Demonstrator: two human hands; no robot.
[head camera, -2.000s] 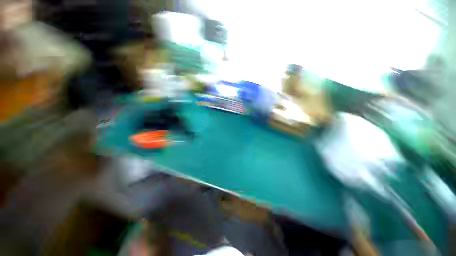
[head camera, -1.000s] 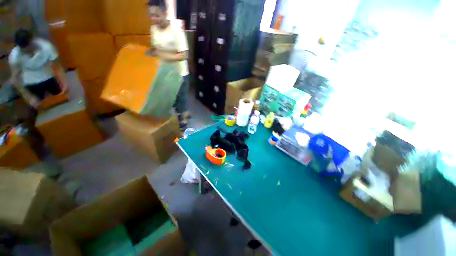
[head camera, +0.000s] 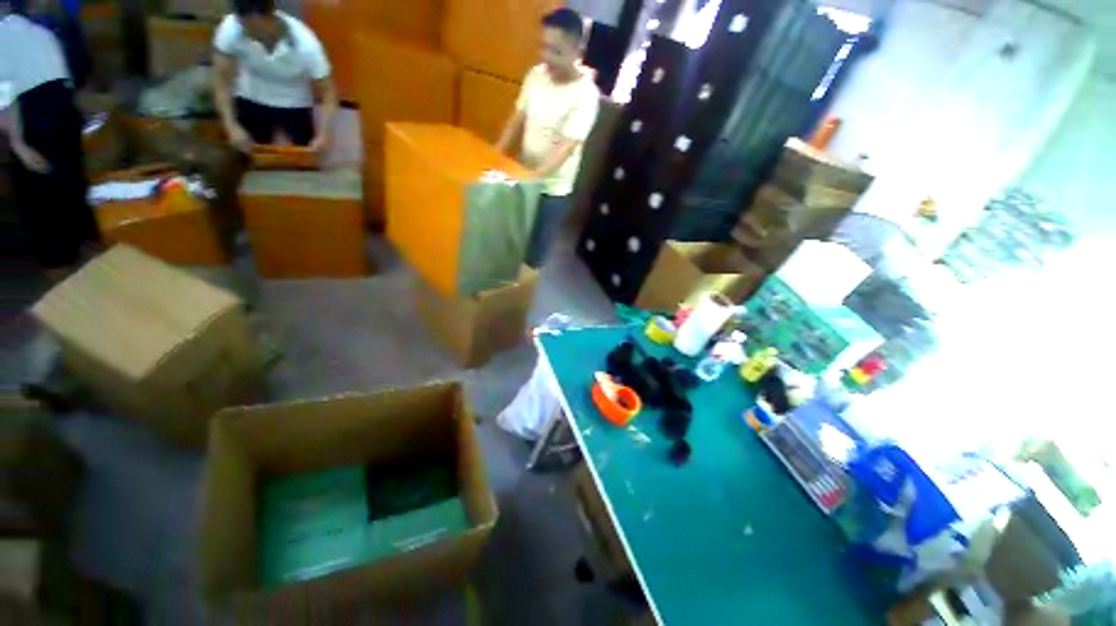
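An open brown shipping carton (head camera: 355, 489) stands on the floor at the lower left, beside the end of the table. Green product boxes (head camera: 313, 523) lie inside it, with a dark gap at the back right. An orange tape dispenser (head camera: 616, 400) lies near the corner of the green-topped table (head camera: 722, 526). A dark crumpled heap (head camera: 661, 384) lies beside the dispenser. Neither of my hands is in view.
A closed brown carton (head camera: 147, 318) stands tilted at the left. Beyond, a person in a yellow shirt (head camera: 557, 122) holds an orange-wrapped carton (head camera: 428, 202); another person (head camera: 272, 73) bends over a carton. A blue bag (head camera: 903, 489) and paper roll (head camera: 704, 323) are on the table.
The view has swung left and steadied, so the open carton and its green boxes now show more fully. The orange-wrapped carton beyond is more upright than a second ago.
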